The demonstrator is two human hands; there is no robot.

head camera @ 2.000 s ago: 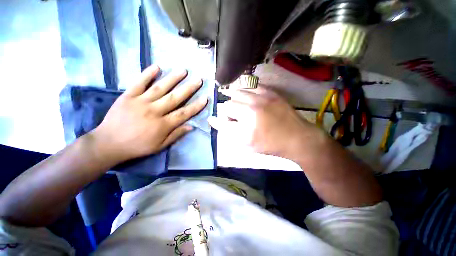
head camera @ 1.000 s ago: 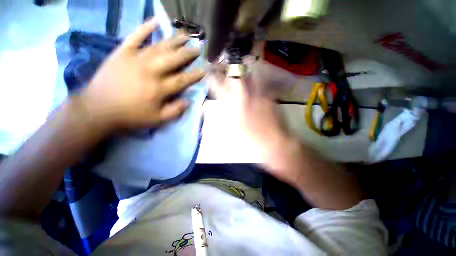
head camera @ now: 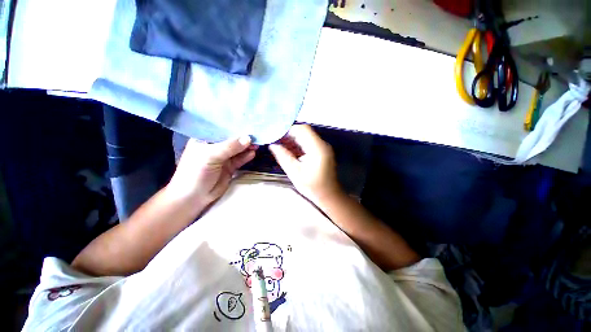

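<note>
A pale grey-blue garment panel (head camera: pixel 278 71) lies on the white table and reaches over its front edge, with a rounded lower corner. A dark navy pocket piece (head camera: pixel 201 32) lies on it, with a narrow dark strip (head camera: pixel 177 84) running below it. My left hand (head camera: pixel 217 162) pinches the panel's lower edge between thumb and fingers. My right hand (head camera: pixel 304 159) is at the same edge just right of it, thumb and fingers closed at the rounded corner. The fingertips are partly hidden.
Yellow-handled scissors (head camera: pixel 468 65) and black-handled scissors (head camera: pixel 505 81) lie at the upper right. A small yellow-green tool (head camera: pixel 535 107) and a white rag (head camera: pixel 557 120) lie right of them. The white table's front edge (head camera: pixel 415 139) runs above my lap.
Both hands have moved from beside the machine head down to the table's front edge. The panel has come toward me, its dark piece now uncovered. The machine head has left the view.
</note>
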